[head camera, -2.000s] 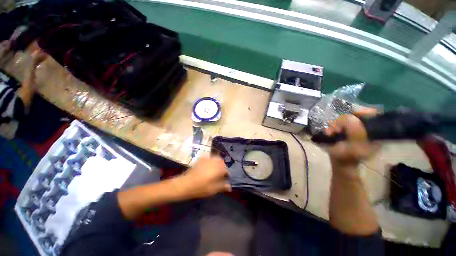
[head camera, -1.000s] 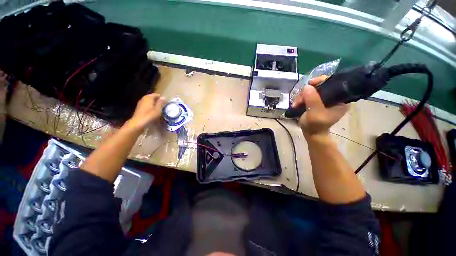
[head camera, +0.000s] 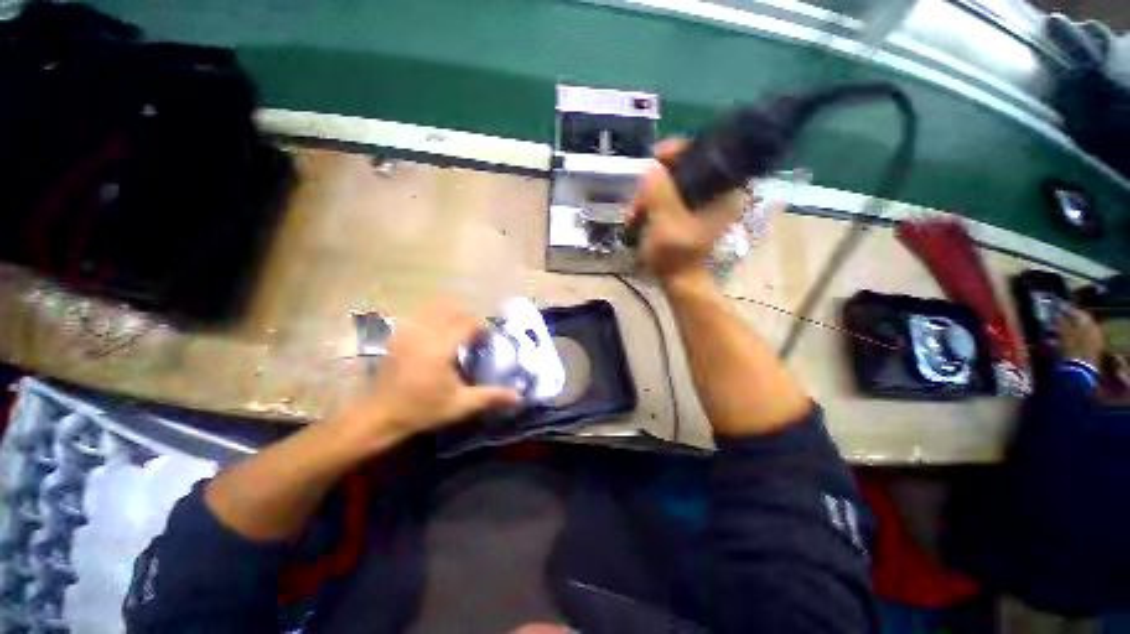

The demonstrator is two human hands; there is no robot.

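My left hand point(head camera: 428, 369) grips a silver speaker driver point(head camera: 533, 351), its magnet towards my fingers, over the left part of the black speaker housing point(head camera: 607, 359). The housing lies on the bench, its pale round opening partly showing to the right of the driver. My right hand point(head camera: 675, 223) holds the black electric screwdriver point(head camera: 741, 151) at a slant, its lower end beside the front of the light grey screw feeder point(head camera: 604, 173). The screwdriver's tip is too blurred to make out.
Dark stacked housings point(head camera: 136, 173) stand at the left. A white speaker tray point(head camera: 99, 508) is at lower left. A finished unit point(head camera: 923, 347) and red wire bundle point(head camera: 967, 273) lie at right. Another person's hand point(head camera: 1082, 338) is at far right. The green conveyor point(head camera: 409, 74) runs behind.
My left hand has taken the driver off the bench and brought it right, over the housing. My right hand still holds the screwdriver by the feeder. The view has shifted right.
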